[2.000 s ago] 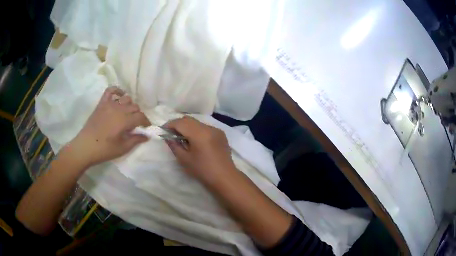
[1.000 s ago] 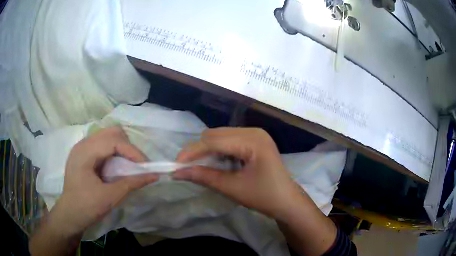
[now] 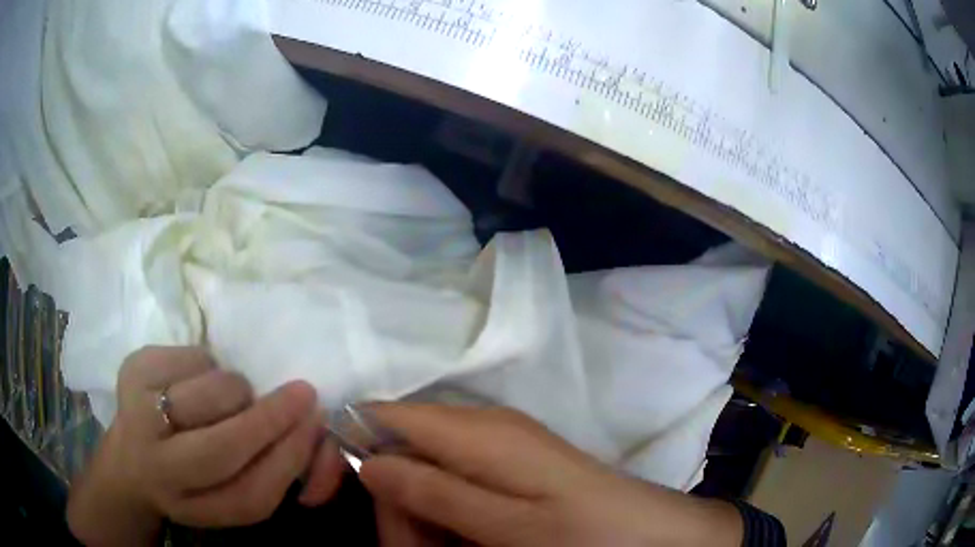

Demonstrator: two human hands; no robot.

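White cloth (image 3: 353,310) lies heaped over my lap, below the table edge. My left hand (image 3: 209,443), with a ring on one finger, has its fingers curled and pinched at the cloth's near edge; the pinched part is mostly hidden. My right hand (image 3: 481,470) holds a small shiny metal tool (image 3: 361,436) between thumb and fingers. The tool's end is close to my left fingertips. I cannot tell what kind of tool it is.
A white machine table (image 3: 641,91) with a printed ruler scale and brown edge runs across the top and right. More white cloth (image 3: 107,96) is piled at upper left. A cardboard box (image 3: 818,491) and a yellow tube (image 3: 813,415) are at lower right.
The view has turned and shifted right. Both hands now sit lower in view, near the cloth's near edge. The stretched white strip between them no longer shows; the tool shows clearly again.
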